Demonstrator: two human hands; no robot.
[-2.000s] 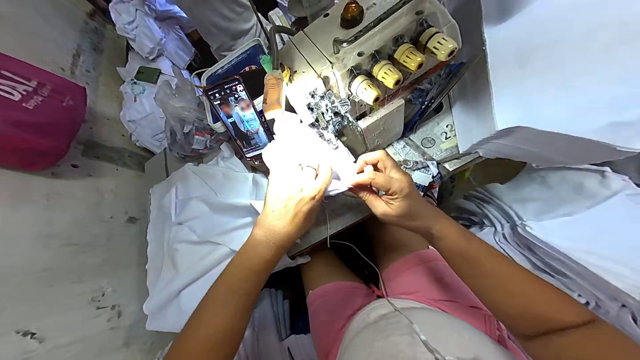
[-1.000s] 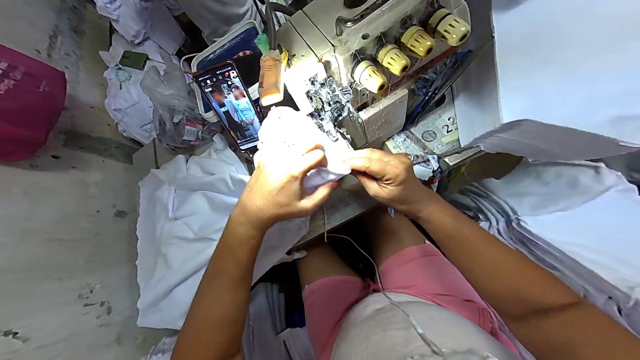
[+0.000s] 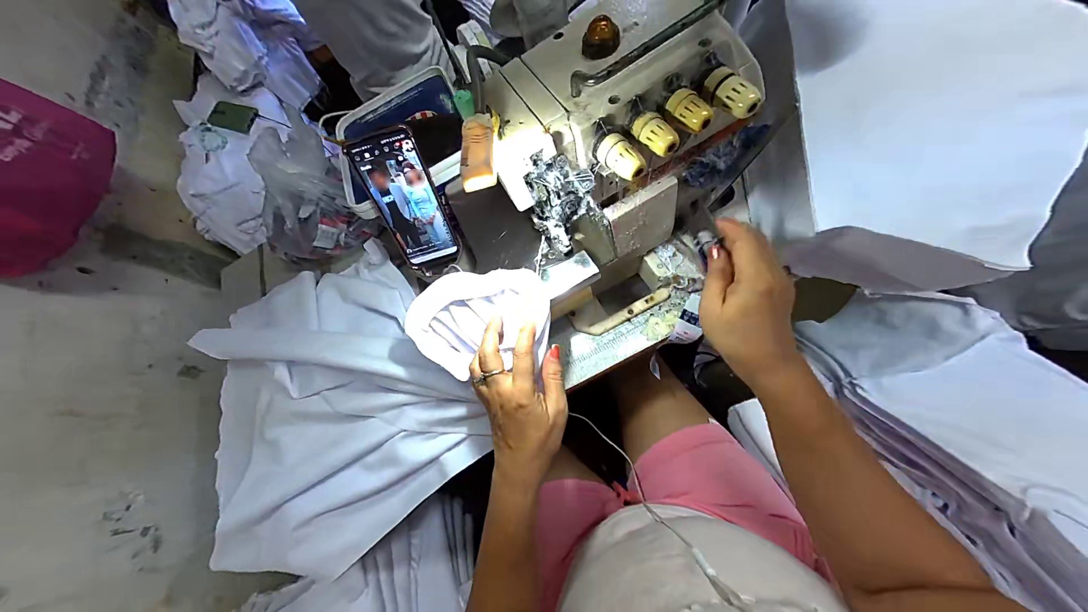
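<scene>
My left hand [image 3: 518,387] lies on the white fabric piece [image 3: 459,319], whose rounded band forms a loop just left of the presser area of an overlock sewing machine [image 3: 629,221]. Its fingers press on the folds inside and beside the loop. The rest of the white cloth [image 3: 340,408] spreads out to the left. Off to the right of the needle area, my right hand [image 3: 748,297] has thumb and forefinger close together at a small dark item by the machine's right side; what it is cannot be told.
A smartphone [image 3: 404,200] leans left of the machine, before a plastic tub [image 3: 348,132]. Yellow tension knobs [image 3: 654,132] line the machine's front. White fabric stacks [image 3: 960,365] lie at right, a large white sheet [image 3: 926,119] above them. A pink bag [image 3: 47,178] is at far left.
My right hand has left the white fabric and moved right, to the machine's side. The fabric now lies opened as a loop under my left hand, where both hands held it bunched before.
</scene>
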